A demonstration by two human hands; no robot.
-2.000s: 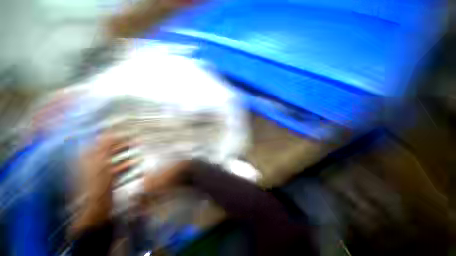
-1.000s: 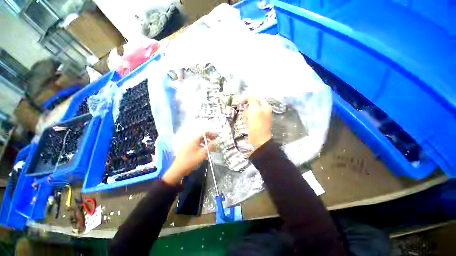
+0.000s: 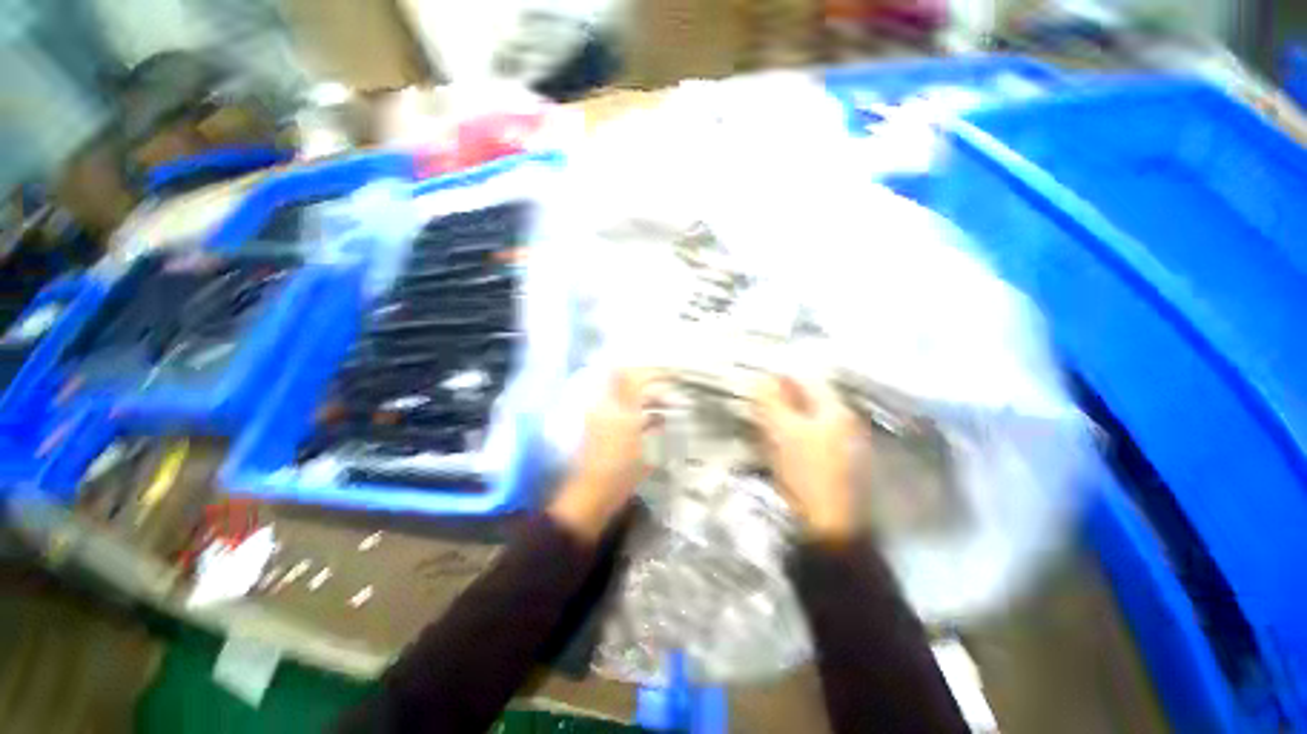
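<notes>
The frame is blurred. A loose pile of striped fabric pieces point(image 3: 705, 287) lies on a large whitish plastic sheet point(image 3: 989, 337). My left hand point(image 3: 614, 452) is at the near left of the pile and my right hand point(image 3: 814, 452) is at its near right, a short gap between them. Fingers of both point inward over striped pieces; whether they grip any is too blurred to tell. The blue rod holder point(image 3: 680, 703) is at the table's near edge; the rod itself cannot be made out. A black flat object point(image 3: 591, 631) is partly hidden by my left sleeve.
Blue crates with black small parts point(image 3: 430, 330) stand at left, with a yellow-handled tool point(image 3: 162, 473) and a red-handled tool point(image 3: 222, 525) in front. A large blue crate point(image 3: 1147, 215) stands at right. White paper point(image 3: 963, 681) lies near my right sleeve. Pink-red plastic point(image 3: 490, 139) is behind.
The view has turned, so the table sits more level. My right hand has moved back toward me, to about the same level as my left. The rod, seen earlier near my left hand, no longer shows.
</notes>
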